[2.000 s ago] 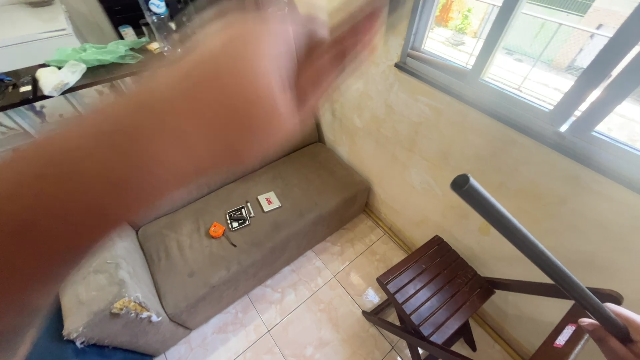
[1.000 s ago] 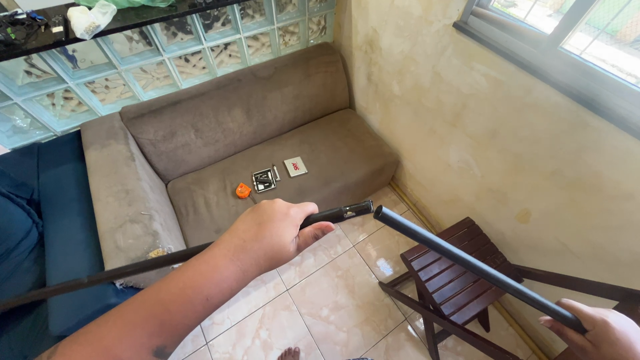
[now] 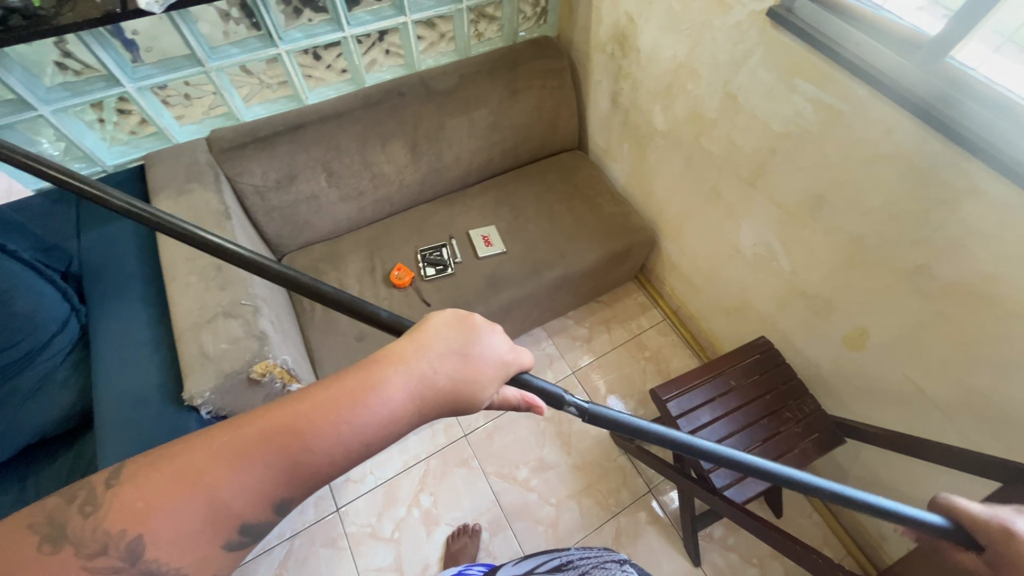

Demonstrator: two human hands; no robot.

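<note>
A long dark metal rod (image 3: 320,298) runs from the upper left down to the middle, with my left hand (image 3: 468,362) closed around it near its right end. A wider grey tube (image 3: 744,462) meets that end just right of my left hand, and the two lie in one line; a small light mark shows at the joint. At the lower right edge my right hand (image 3: 980,532) grips the far end of the tube, partly out of the picture.
A brown sofa (image 3: 400,176) holds an orange tape measure (image 3: 402,275), an open case of small tools (image 3: 436,261) and a white box (image 3: 487,241). A dark wooden slatted chair (image 3: 748,412) stands by the wall at right. Blue upholstery (image 3: 120,312) lies left; a bare foot (image 3: 462,546) is below.
A second ago the rod's end and the tube's end were apart by a small gap; now they meet. Two seconds ago my left arm was raised across the view.
</note>
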